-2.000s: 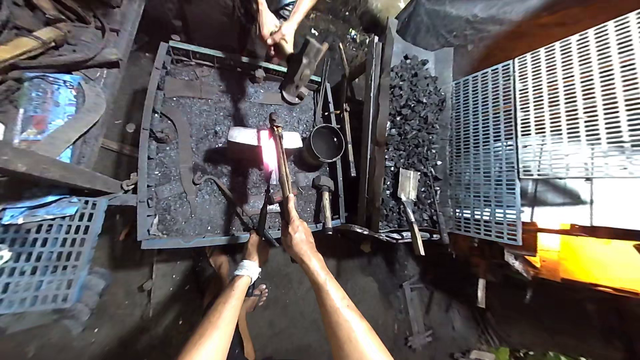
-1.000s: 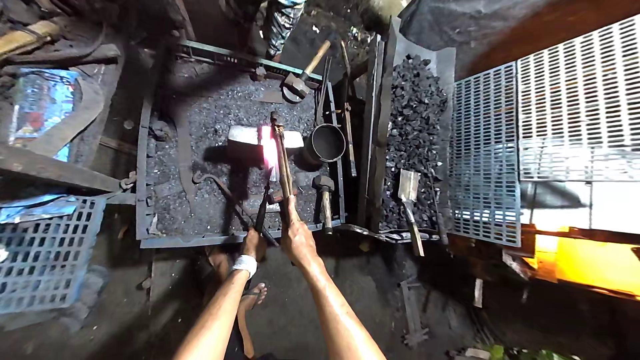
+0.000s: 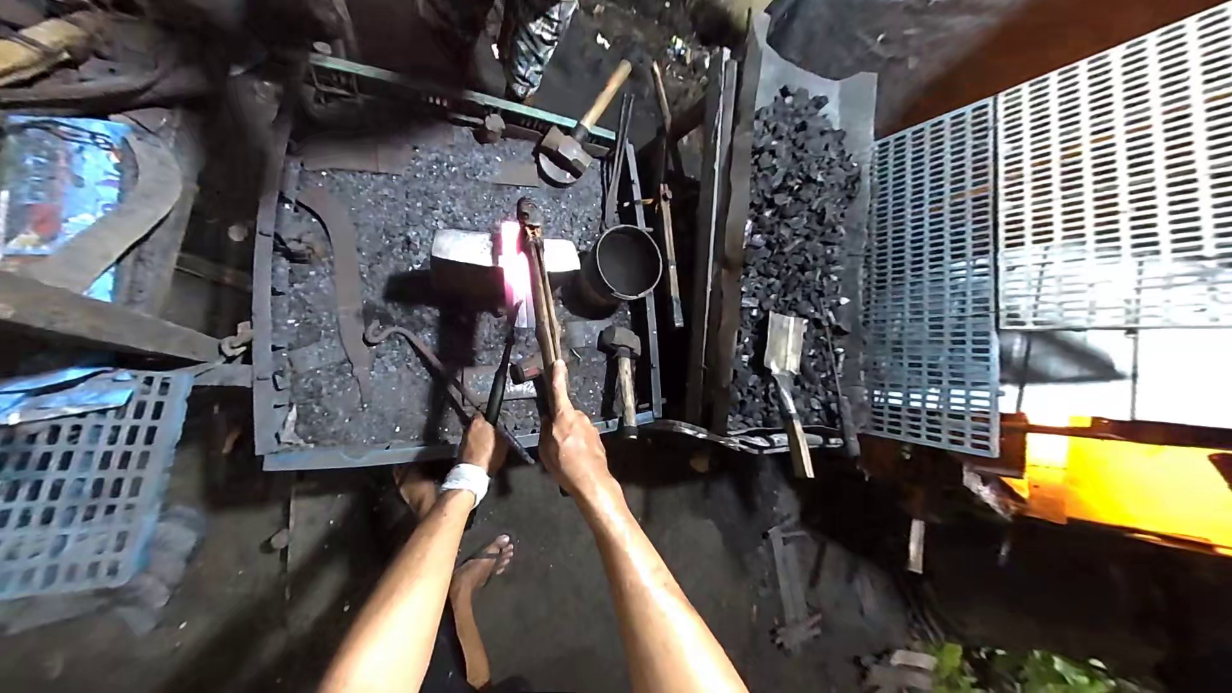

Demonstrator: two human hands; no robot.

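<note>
A glowing pink-white strip of hot metal (image 3: 514, 265) lies across the bright-faced anvil (image 3: 462, 247). My left hand (image 3: 478, 445), with a white wrap at its wrist, is closed on a dark metal handle (image 3: 498, 393) that runs up to the near end of the hot strip. My right hand (image 3: 574, 445) grips a long wooden handle (image 3: 547, 332), its index finger laid along it. The far end of that tool (image 3: 528, 214) stands over the anvil, beside the right edge of the glowing strip. How its end touches the metal I cannot tell.
A sledgehammer (image 3: 566, 152) rests at the tray's far side. Right of the anvil are a round metal pot (image 3: 627, 263) and a hammer (image 3: 624, 371). A charcoal trough (image 3: 797, 221) holds a small shovel (image 3: 785, 356). Fire (image 3: 1126, 486) glows at right. A person's leg (image 3: 539, 43) shows beyond.
The other person's hands, seen near the sledgehammer two seconds ago, have left the view. The sledgehammer now rests with its handle pointing away. My two hands have stayed about where they were.
</note>
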